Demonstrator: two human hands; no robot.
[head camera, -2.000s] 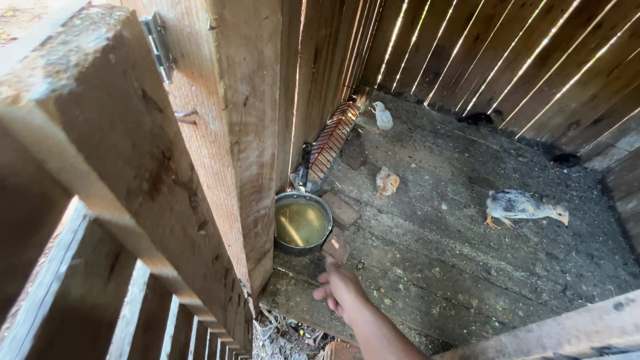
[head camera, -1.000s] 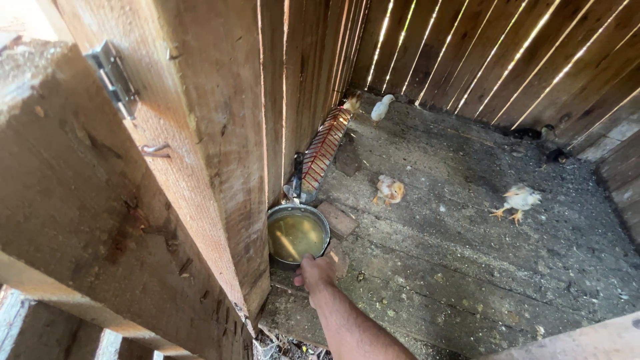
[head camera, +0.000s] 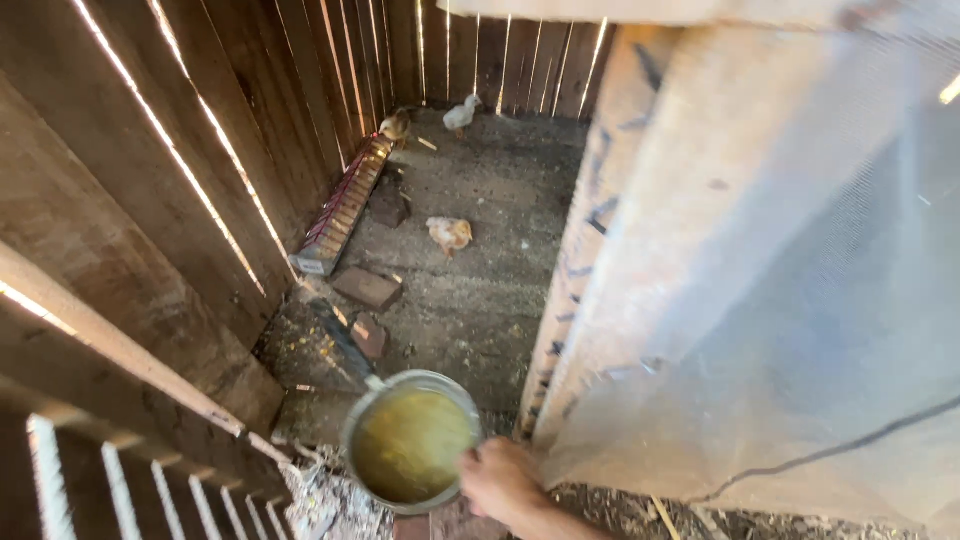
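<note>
My right hand grips the rim of a metal saucepan on its right side. Cloudy yellowish liquid fills much of the pan, and its dark handle points up and left. The pan is over the front edge of the coop's wooden floor. Beyond it, a long metal trough feeder with a red grille lies along the left wall. A brown chick stands at the feeder's far end, a white chick near the back wall, and an orange-and-white chick mid-floor. My left hand is out of view.
Brick pieces lie on the wooden floor between feeder and pan. Slatted plank walls rise at left and back. A wooden post and mesh panel stand at right. A slatted gate is at lower left.
My right hand has reached the saucepan's rim and moved the pan away from the left wall and the bricks, toward the front edge. The view has shifted strongly.
</note>
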